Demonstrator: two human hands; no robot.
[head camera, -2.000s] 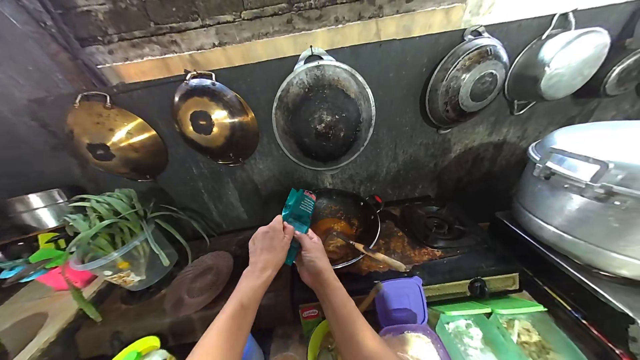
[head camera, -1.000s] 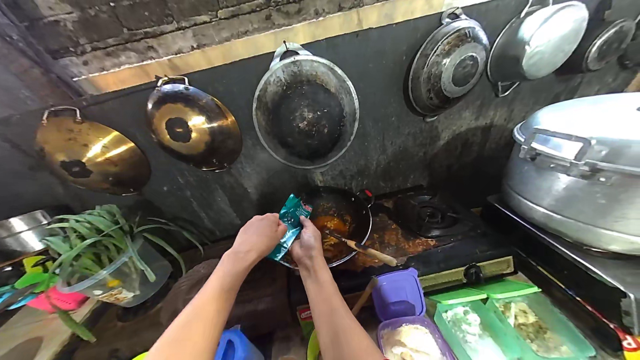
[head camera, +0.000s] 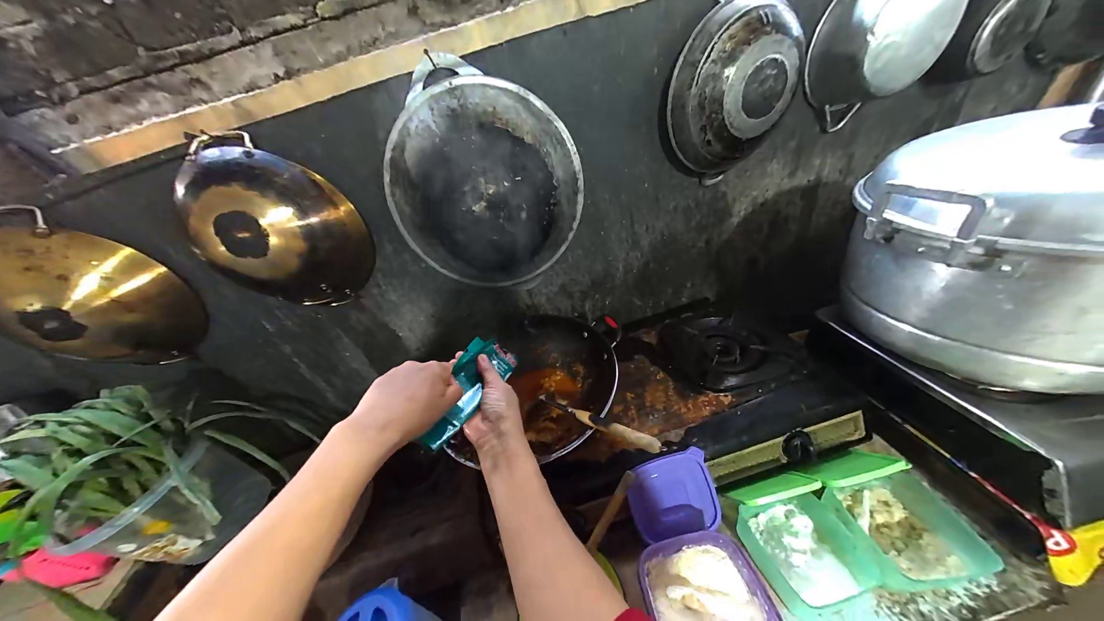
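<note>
A teal foil packet (head camera: 466, 388) is gripped by both hands over the left side of a dark wok (head camera: 595, 362) on the stove. My left hand (head camera: 410, 398) closes on the packet's left edge. On its right side, my right hand (head camera: 494, 405) pinches it with the thumb on top. Reddish-orange sauce lies in the wok, and a spatula with a wooden handle (head camera: 628, 434) leans over the rim toward the lower right. Whether anything leaves the packet cannot be seen.
A second burner (head camera: 724, 345) and a large aluminium steamer (head camera: 975, 285) stand to the right. Purple (head camera: 677, 496) and green (head camera: 811, 552) food containers sit in front of the stove. Spring-onion-like greens (head camera: 95, 457) fill a clear tub at left. Pans (head camera: 483, 181) hang on the wall.
Both hands still hold the packet, which has tipped from nearly upright to a slant over the wok. The view has shifted somewhat.
</note>
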